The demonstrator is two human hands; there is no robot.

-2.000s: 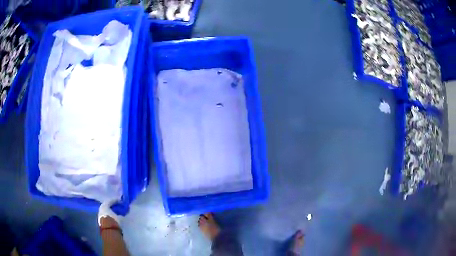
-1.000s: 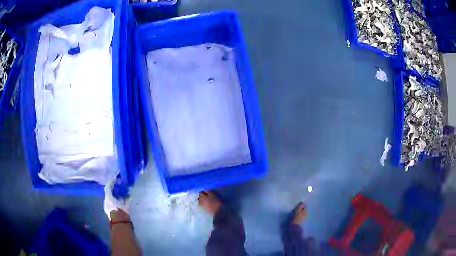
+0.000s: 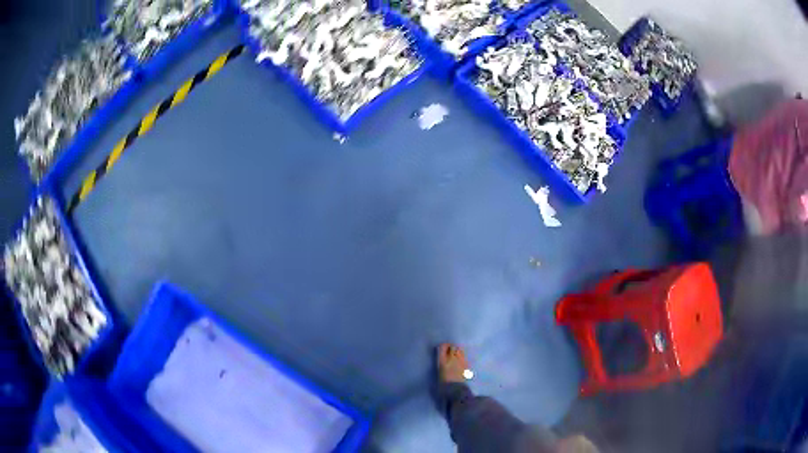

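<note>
A blue tote (image 3: 158,329) with a pale, flat bottom lies on the floor at the lower left, cut off by the bottom edge. Beside it, another blue tote (image 3: 89,403) shows white sheeting (image 3: 73,432) in the corner. My left hand is not in view. A small, blurred, skin-coloured patch at the bottom edge may be my right hand (image 3: 576,445). It is cut off and its fingers cannot be made out.
Blue totes (image 3: 361,113) heaped with white and dark pieces line the top and left. A red stool (image 3: 695,318) and a blue stool (image 3: 695,199) stand at right, near a person in pink (image 3: 775,164). One bare foot (image 3: 454,363) and white scraps (image 3: 432,116) are on the floor.
The view has swung to the right. The totes have moved to the lower left of the picture, and my gloved left hand has left the view. The red stool shows fully.
</note>
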